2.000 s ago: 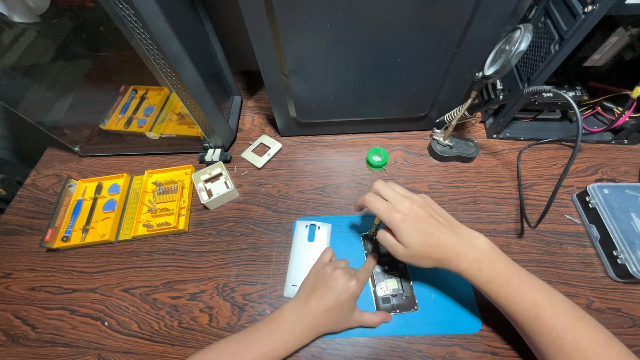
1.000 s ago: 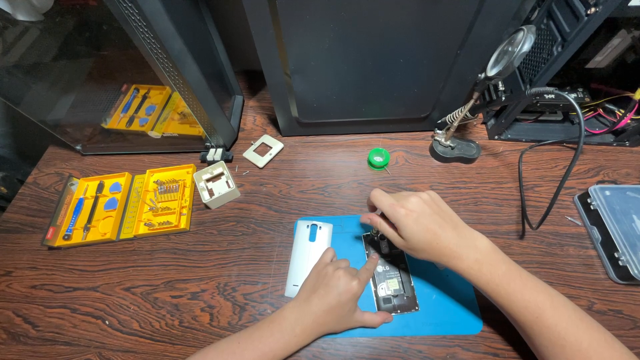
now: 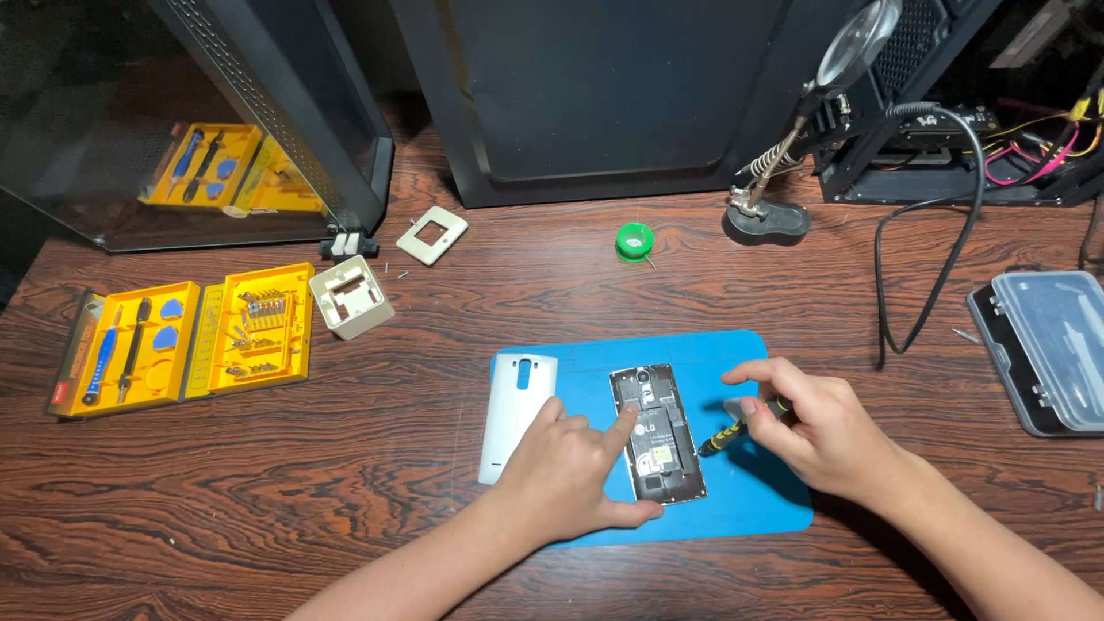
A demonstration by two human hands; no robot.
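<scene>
An LG smartphone (image 3: 660,435) with its back off lies on the blue work mat (image 3: 724,517), its battery and camera showing. My left hand (image 3: 573,461) rests on it, with the index finger on the upper left part and the thumb at the bottom edge. The white back cover (image 3: 517,405) lies left of the phone, partly behind that hand. My right hand (image 3: 802,423) is to the right of the phone and holds a black and yellow screwdriver (image 3: 729,435), tilted down, its lower end near the phone's right edge.
A yellow bit set (image 3: 198,345) lies at left beside a cream plastic box (image 3: 352,297) and its frame (image 3: 433,235). Behind are a green solder spool (image 3: 635,241), a magnifier stand (image 3: 766,222) and computer cases (image 3: 595,95). A clear-lidded case (image 3: 1048,354) and black cable (image 3: 931,319) are at right.
My right hand has moved from the phone's upper end to its right side, and the screwdriver now shows there. The phone's top is uncovered. My left hand has stayed on the phone.
</scene>
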